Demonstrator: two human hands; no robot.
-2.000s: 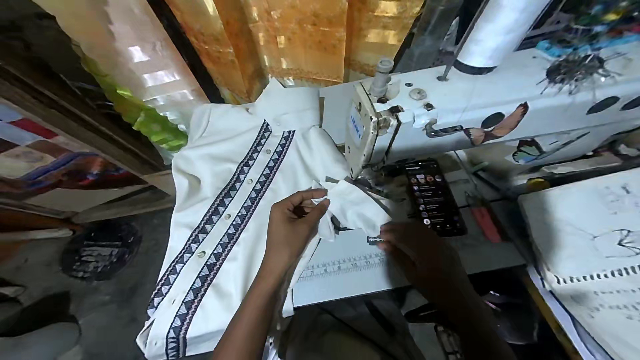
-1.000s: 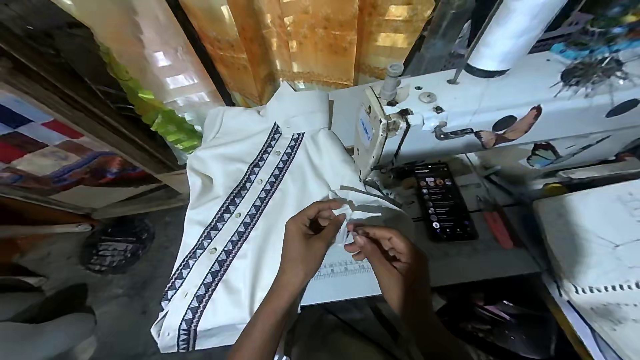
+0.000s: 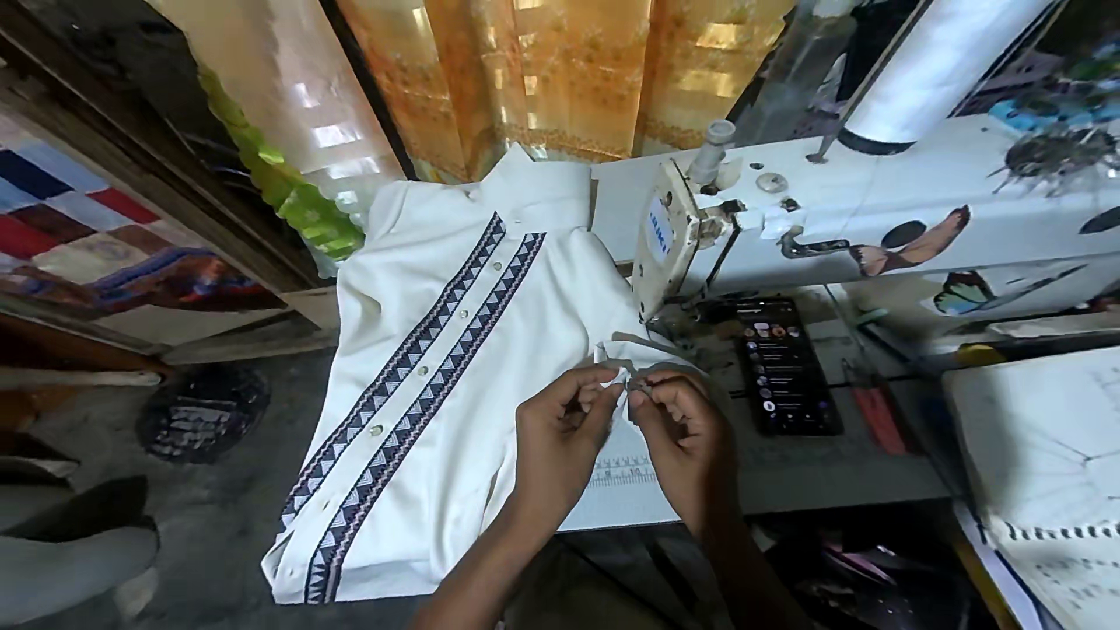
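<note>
A white shirt (image 3: 542,315) with two dark patterned bands and a button placket lies on the sewing table, its collar toward the curtain. Near the shirt's right edge, my left hand (image 3: 569,429) pinches a small white fabric part (image 3: 619,378) between thumb and fingertips. My right hand (image 3: 687,433) meets it there, its fingertips closed on a small dark item at the fabric's edge, too small to name. Behind both hands stands the head of a sewing machine (image 3: 678,236). A ruler scale (image 3: 623,471) shows on the table between my wrists.
A lit smartphone (image 3: 787,367) lies right of my hands, with red-handled snips (image 3: 878,416) beside it. Farther right is an open spiral notebook (image 3: 1041,446). A large white thread cone (image 3: 945,74) and a pincushion (image 3: 1060,159) stand at the machine. Orange curtains (image 3: 560,79) hang behind the table.
My right hand, lower and farther right two seconds ago, has come up to my left hand at the fabric. The view has shifted slightly.
</note>
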